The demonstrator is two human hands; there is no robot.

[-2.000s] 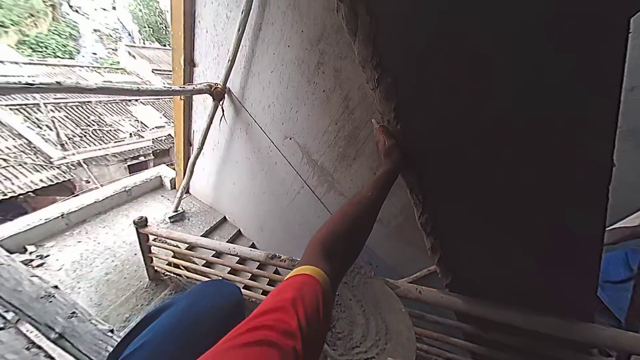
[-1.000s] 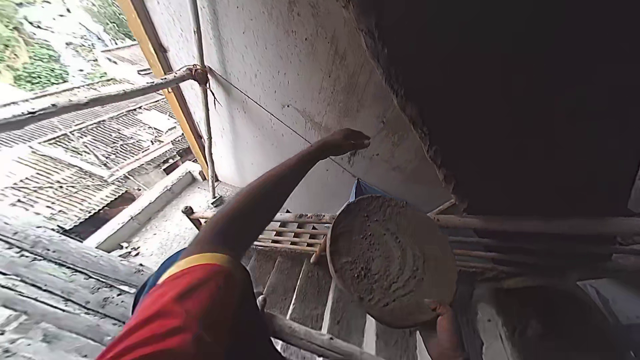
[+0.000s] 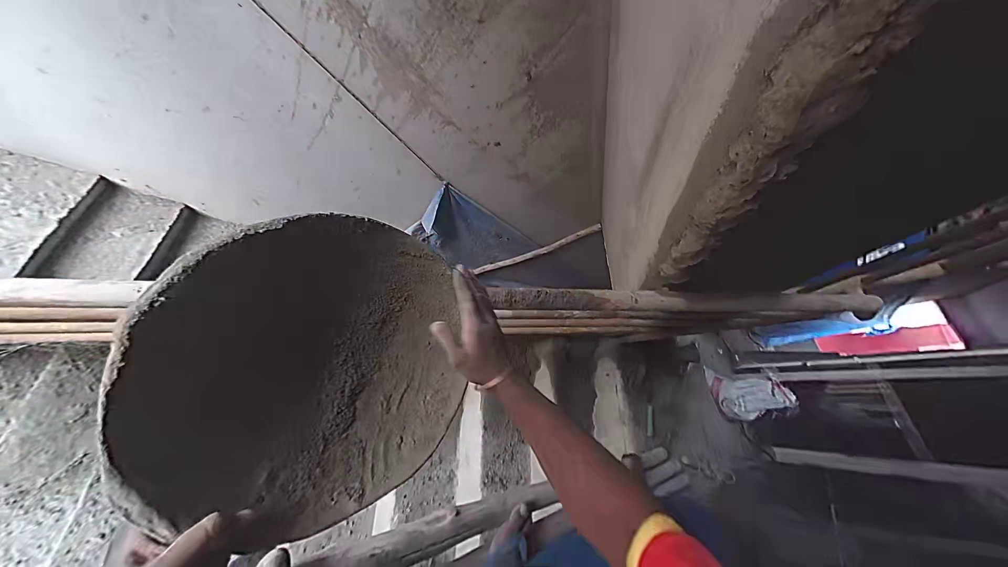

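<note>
A wide round pan (image 3: 283, 378), crusted with mortar at its rim, is tilted so that its dark inside faces me. Gritty grey mortar (image 3: 378, 370) clings along its right side. My right hand (image 3: 472, 339), below a yellow-cuffed red sleeve, holds the right rim with fingers stretched upward and the thumb on the inner side. At the lower left edge of the view, my left hand (image 3: 197, 539) grips the bottom rim, partly cut off by the frame.
Wooden poles (image 3: 575, 299) run across behind the pan, and another pole (image 3: 441, 524) lies below. Concrete steps (image 3: 118, 228) are at left. A plastered wall (image 3: 504, 102) with a rough edge rises ahead, blue sheeting (image 3: 480, 236) at its foot. A pale sack (image 3: 752, 394) lies at right.
One second ago my left hand was raised empty near the wall; now it is at the pan's lower rim. The pan is more steeply tilted. The view has swung right.
</note>
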